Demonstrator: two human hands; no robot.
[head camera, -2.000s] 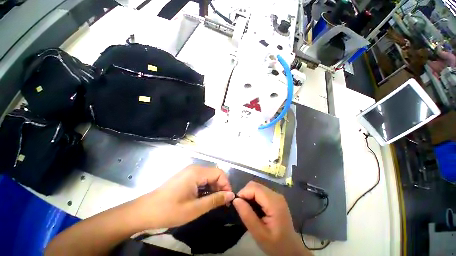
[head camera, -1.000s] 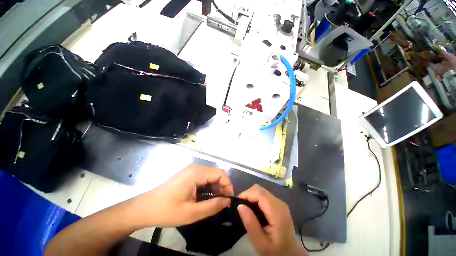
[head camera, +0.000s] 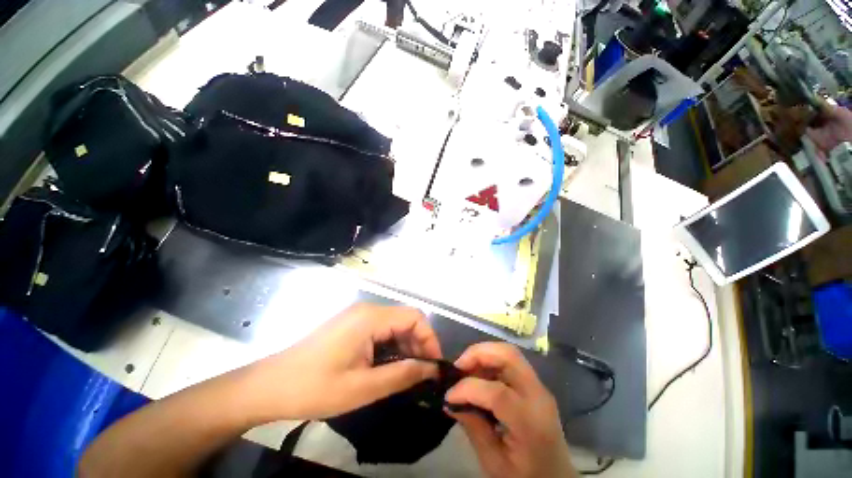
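Note:
A small black pouch (head camera: 397, 431) hangs below both hands in front of the machine, with a tiny pale tag at its upper part. My left hand (head camera: 369, 359) pinches the pouch's top edge between thumb and fingers. My right hand (head camera: 509, 406) holds the same edge just to the right, its fingertips close to the left ones. A dark strap-like piece lies at the fingertips; its end is hard to see against the black cloth.
The white machine head (head camera: 500, 168) with a blue hose (head camera: 558, 177) is ahead. Black zippered bags (head camera: 271, 173) lie at left. A yellow-taped frame (head camera: 486, 320), a thin cable (head camera: 590, 359) and a white-framed tablet (head camera: 755, 222) are at right. Blue material (head camera: 56, 401) is at lower left.
My right hand's fingers have shifted and curled at the pouch's top edge. My left hand keeps its pinch. The view has tilted slightly.

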